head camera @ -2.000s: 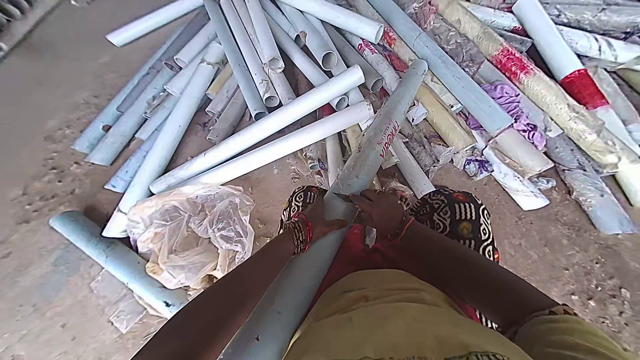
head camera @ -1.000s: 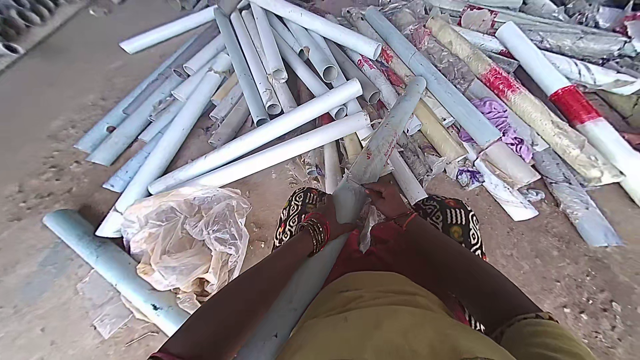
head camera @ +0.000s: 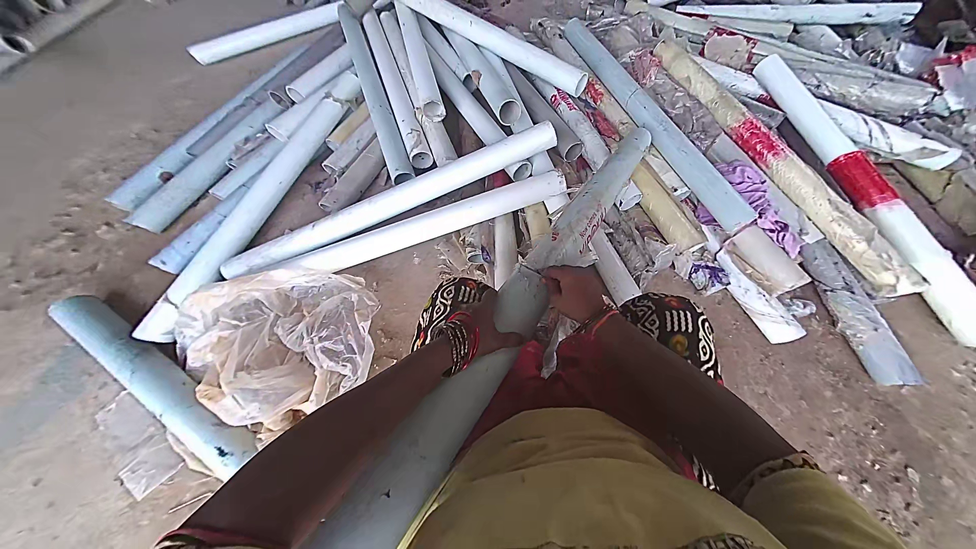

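Observation:
A long grey plastic pipe (head camera: 427, 427) slants up across my lap between my knees. Its upper part is wrapped in a clear plastic film (head camera: 583, 213) bearing red print; the lower part is bare. My left hand (head camera: 488, 328) is closed around the pipe from the left, just below the film's edge. On the other side, my right hand (head camera: 576, 293) grips the torn edge of the film against the pipe. A loose strip of film hangs below my right hand.
Crumpled plastic film (head camera: 278, 339) lies on the ground at the left, beside a single grey pipe (head camera: 152, 381). Ahead is a pile of white and grey pipes (head camera: 396, 202). Wrapped pipes, some with red bands (head camera: 862, 179), and a purple cloth or film (head camera: 751, 198) lie at the right.
The film's lower edge sits higher on the pipe than two seconds ago, and more bare pipe shows between my hands. My right hand has moved up a little along the pipe.

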